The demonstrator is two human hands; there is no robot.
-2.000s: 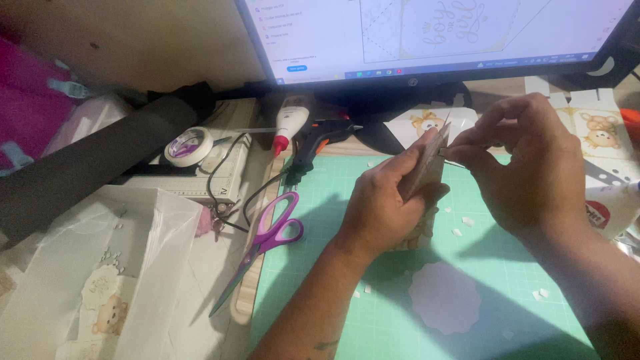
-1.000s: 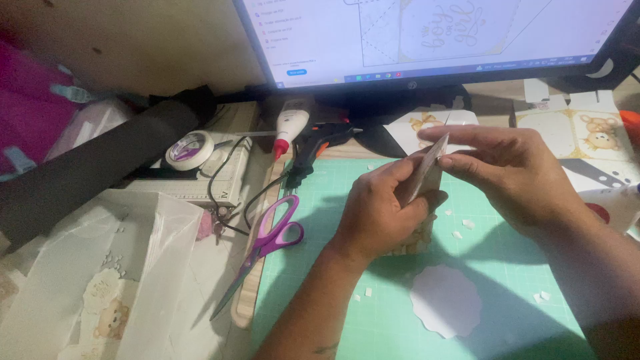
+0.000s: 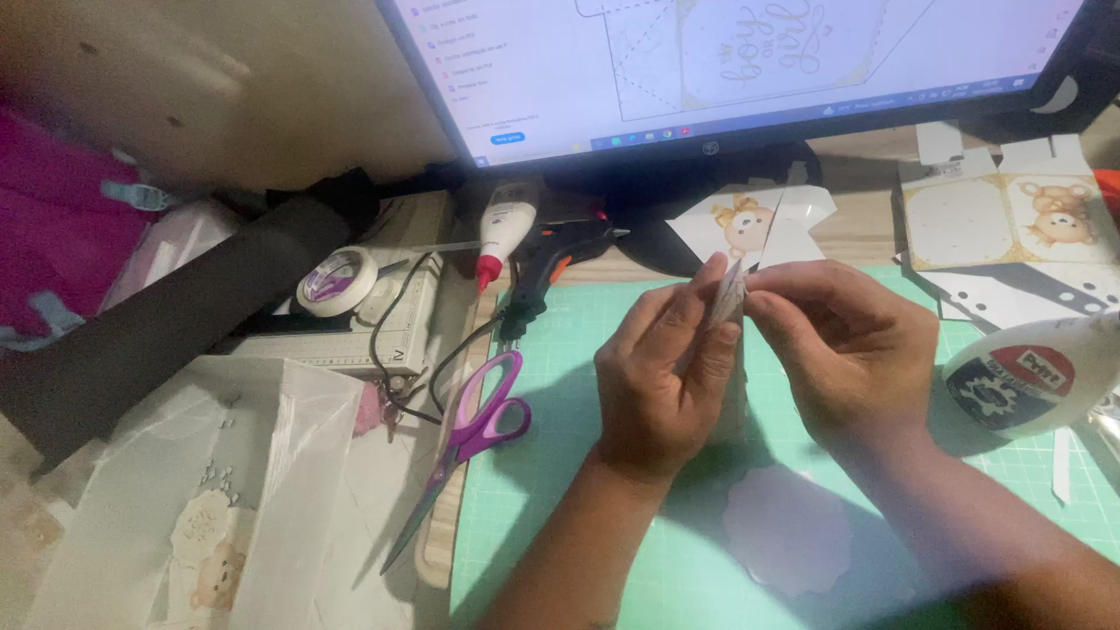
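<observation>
A small folded paper piece (image 3: 728, 293) stands nearly edge-on above the green cutting mat (image 3: 542, 542), gripped by my left hand (image 3: 661, 376) between thumb and fingers. My right hand (image 3: 844, 350) meets its right edge with thumb and index fingertip pinched together; whether anything thin is between those fingertips is too small to tell. Below the hands a scalloped white paper disc (image 3: 787, 529) lies on the mat, partly in shadow. Behind them are bear-printed paper cutouts (image 3: 748, 229).
Purple-handled scissors (image 3: 477, 429) lie at the mat's left edge, near a black glue gun (image 3: 556, 262) and a red-tipped glue bottle (image 3: 507, 223). A larger glue bottle (image 3: 1032, 376) is at right. A monitor (image 3: 710, 147) stands behind; a translucent bin (image 3: 297, 490) sits left.
My right hand has come down a little, its fingers now more curled at the paper's edge. My left hand keeps its hold, and the paper is turned more edge-on.
</observation>
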